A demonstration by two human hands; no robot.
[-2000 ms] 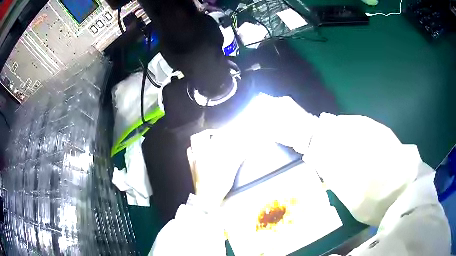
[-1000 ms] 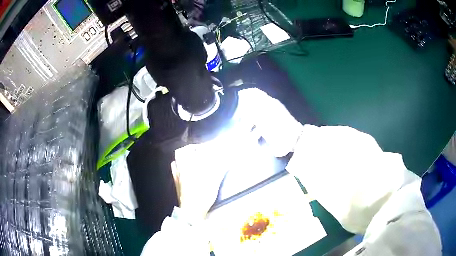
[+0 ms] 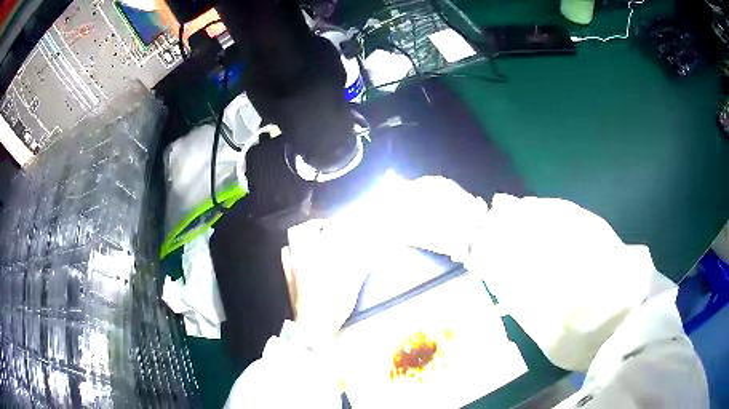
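My left hand and my right hand, which look gloved in white, are together in the bright glare under the ring light of the black video microscope. The glare hides my fingers and anything between them. Both hands are over the black microscope base. A white paper sheet lies nearer to me, with a pile of tiny amber pieces on it.
A tall stack of clear blister trays stands at left. A monitor shows a magnified board at top left. White crumpled wipes and a bright green strip lie left of the base. A black flat box lies at upper right.
My right hand has turned and drawn closer to my left hand in the glare. The magnified picture on the monitor has changed, with orange patches now at its top. The camera view has shifted slightly.
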